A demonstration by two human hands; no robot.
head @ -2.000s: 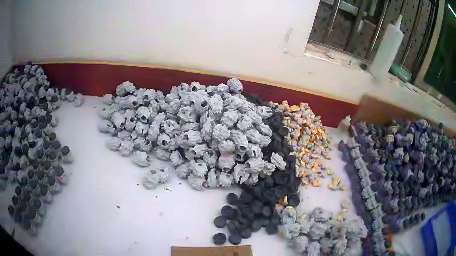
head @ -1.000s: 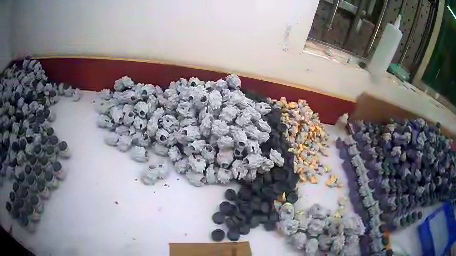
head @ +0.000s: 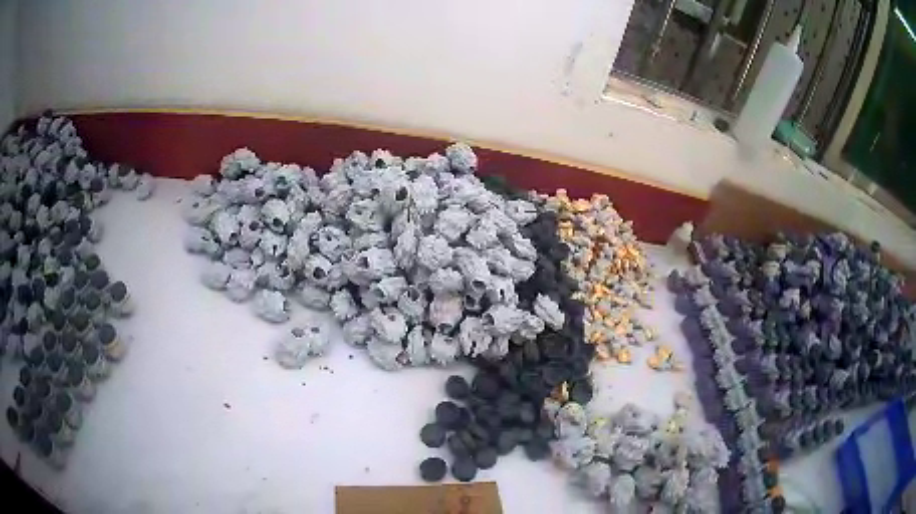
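Neither of my hands is in view. A large heap of light grey knobbly shells, several with dark openings, lies in the middle of the white tabletop. Two or so shells lie just in front of it. Black round caps spread from behind the heap's right side toward the front. Small orange-and-white pieces lie right of the caps. A smaller pile of grey pieces sits at the front right. A flat brown board is cut off by the bottom edge.
Grey units with dark round ends crowd the far left. Purple-and-grey units stand densely at the right, beside a blue plastic frame. A small pale bottle stands by the dark red back edge. A white squeeze bottle stands on the windowsill.
The whole view has shifted slightly, so the things sit a little further left and higher in the picture. No piece has visibly moved on the table.
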